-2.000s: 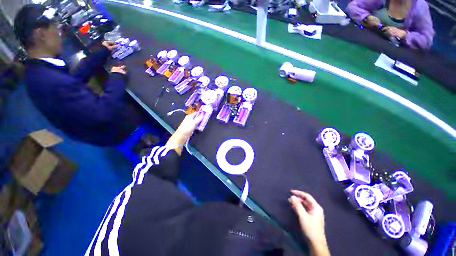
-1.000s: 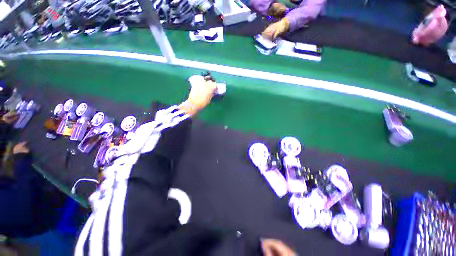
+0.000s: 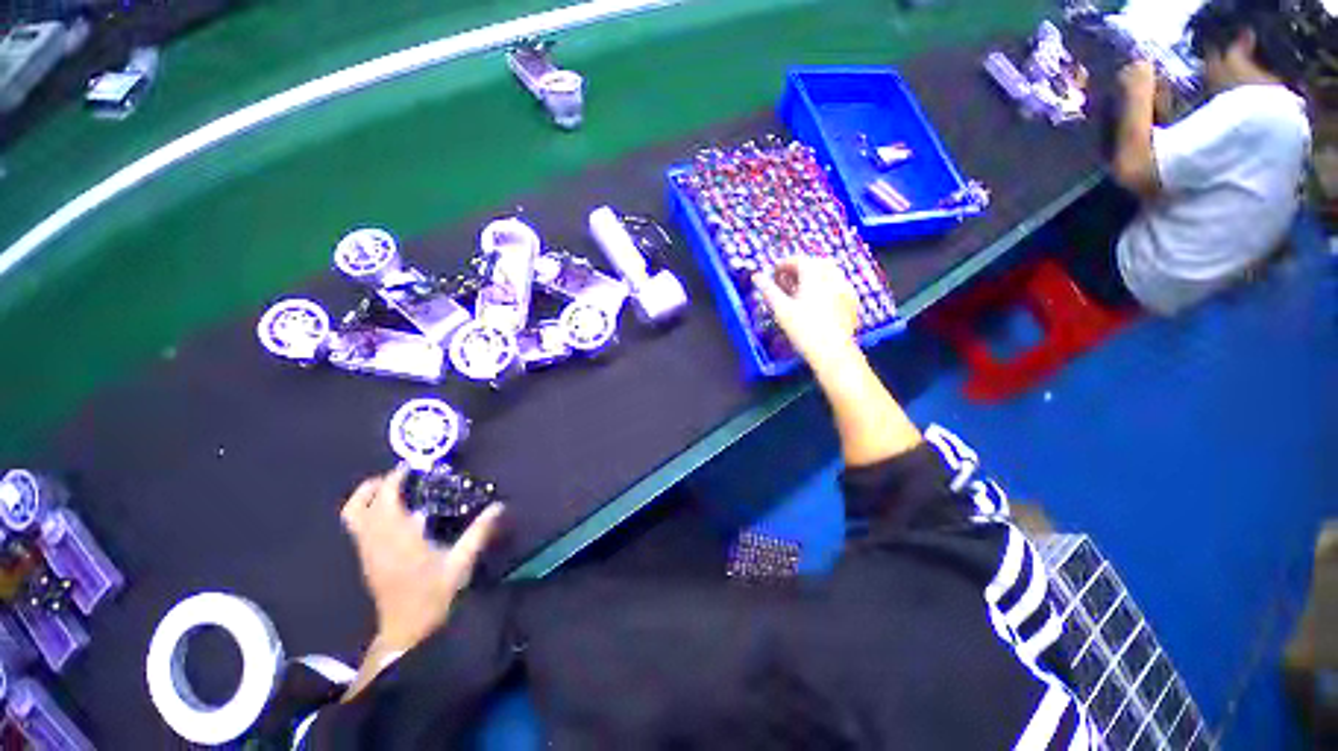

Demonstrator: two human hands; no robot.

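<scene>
My left hand [image 3: 404,550] is at the lower left, thumb and fingers around a fan unit. Its pale round spoked head [image 3: 426,430] points away from me, and a dark part shows between the fingers. The handle is mostly hidden. My right hand [image 3: 819,308] is over a blue bin [image 3: 719,279] packed with upright battery cells [image 3: 770,198]. Its fingertips are at a dark reddish cell end; whether they grip it is unclear. A white tape roll [image 3: 216,668] lies at the lower left, beside my left wrist.
Fan units [image 3: 389,352] lie in a loose pile beyond my left hand; more are at the left edge. Another blue bin [image 3: 903,154] holds a few cells. One unit [image 3: 546,81] is on the green belt. A person sits at upper right, near a red stool [image 3: 1013,330].
The view has swung right to the cell bin. My left hand has come back from the belt with a fan unit. My right hand has moved from the bench front to the cells.
</scene>
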